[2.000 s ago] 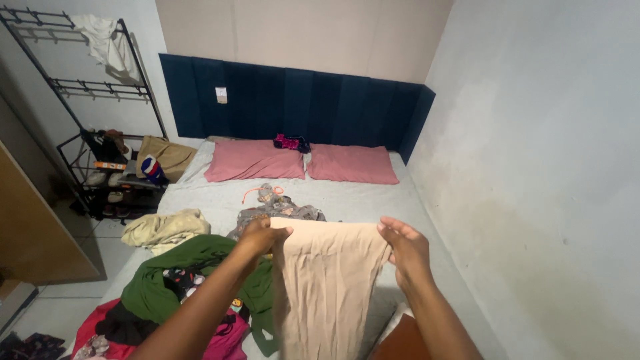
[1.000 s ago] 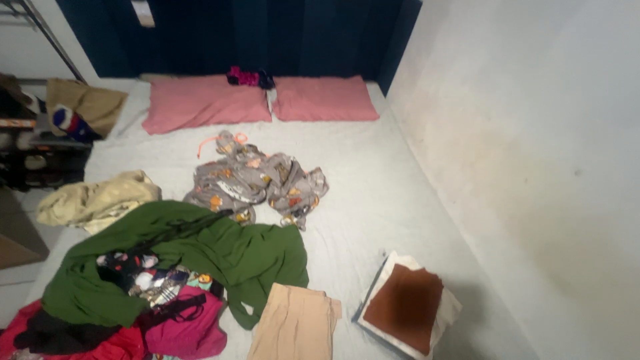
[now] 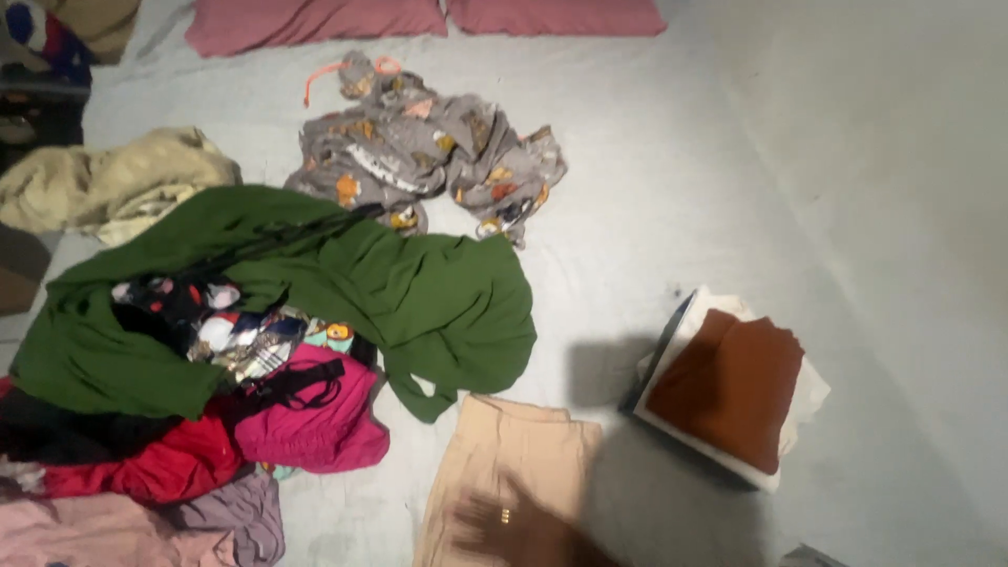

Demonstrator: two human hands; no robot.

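Note:
Beige trousers (image 3: pixel 512 449) lie spread on the bed at the bottom centre, waistband toward the pillows. Over them is my right hand (image 3: pixel 516 524), blurred by motion, its fingers spread, a ring on one finger; it grips nothing, and whether it touches the fabric cannot be told. My left hand is out of view. Right of the trousers sits a stack of folded clothes with a rust-brown piece (image 3: pixel 728 386) on top. A green garment (image 3: pixel 441 307) lies heaped on the left, over printed cloth and against a magenta garment (image 3: pixel 315 425).
A crumpled grey printed garment (image 3: pixel 425 150) with an orange cord lies near the pink pillows (image 3: pixel 323 24). Cream cloth (image 3: pixel 118 181) is at the left bed edge. Red (image 3: pixel 165 465) and pale pink clothes (image 3: pixel 102 528) fill the lower left. The wall (image 3: pixel 906 142) runs along the right.
The beige trousers, held up by both hands two seconds ago, now lie on the bed. One hand has come into view over them since one second ago. The view has tilted down.

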